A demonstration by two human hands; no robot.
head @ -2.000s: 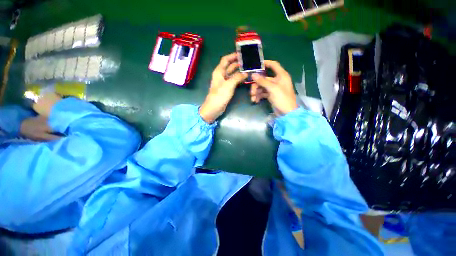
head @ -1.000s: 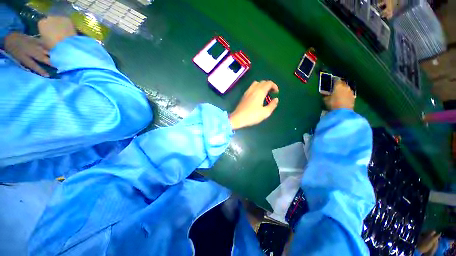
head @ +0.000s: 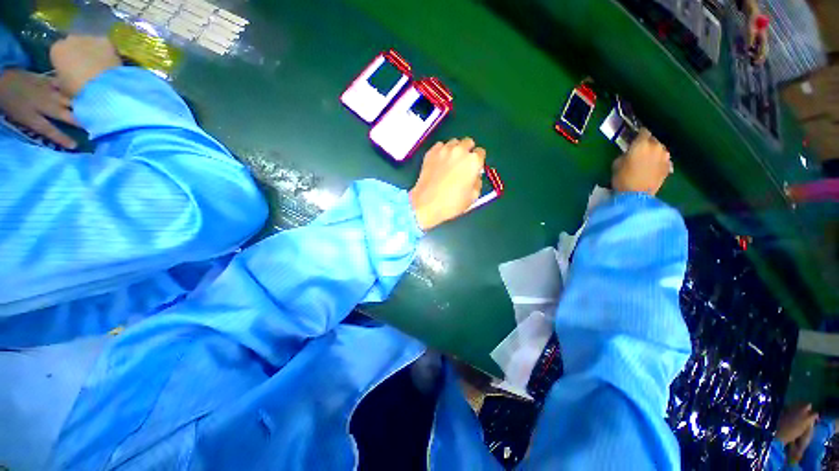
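Observation:
My left hand [head: 448, 184] is closed around a red-rimmed phone housing [head: 490, 189], mostly hidden by the fingers. My right hand [head: 642, 164], at the right on the green surface, holds a display module [head: 619, 127] with a pale border, tilted. A housing with display fitted [head: 576, 112] lies just left of it, untouched. Two white-faced red-rimmed housings, a left one [head: 377, 86] and a right one [head: 410, 120], lie beyond my left hand, side by side.
Crumpled white sheets [head: 531, 282] lie between my forearms. A glossy black blister tray [head: 729, 340] is at the right. A neighbour's blue sleeve [head: 166, 166] and hands are at the left, by clear trays of small parts [head: 198, 20] and a yellow sheet [head: 144, 48].
The view has turned since two seconds ago. The device with display now lies on the surface, out of my hands. My left hand has closed on another housing; the display module at my right hand has tilted.

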